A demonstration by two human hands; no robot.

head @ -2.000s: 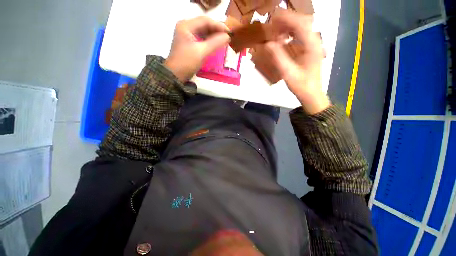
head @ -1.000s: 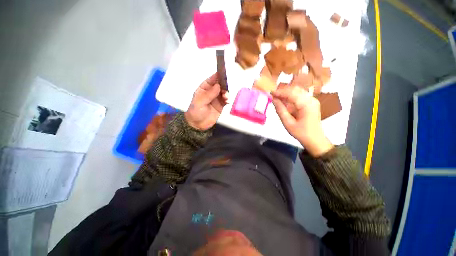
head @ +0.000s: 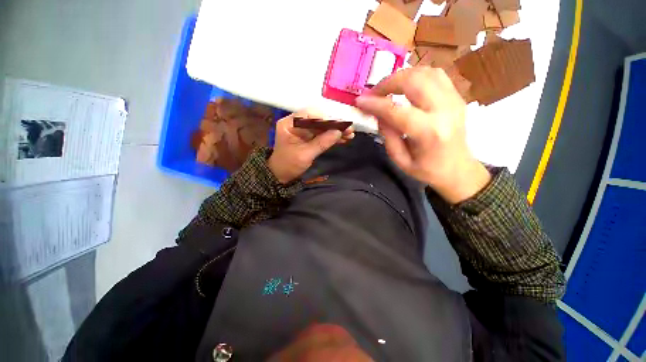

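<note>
My left hand (head: 300, 148) holds a brown piece (head: 322, 124) between thumb and fingers, just off the near table edge. The piece is tilted and looks like a thin dark strip. My right hand (head: 425, 127) is at the near right corner of the pink dispenser (head: 345, 63), thumb and index fingertips close together; whether something small is pinched there cannot be told. The dispenser stands near the table's edge with a white insert (head: 383, 68) in it.
Brown blanks (head: 436, 31) lie overlapping on the white table (head: 262, 49) beyond and right of the dispenser, with a fanned pile (head: 499, 68) at the right. A blue bin (head: 176, 134) with brown pieces (head: 234, 133) stands lower at left. Paper sheets (head: 64, 134) are at far left.
The view has shifted. My left hand has brought the brown piece from left of the dispenser to the near table edge and turned it crosswise. My right hand is still beside the dispenser.
</note>
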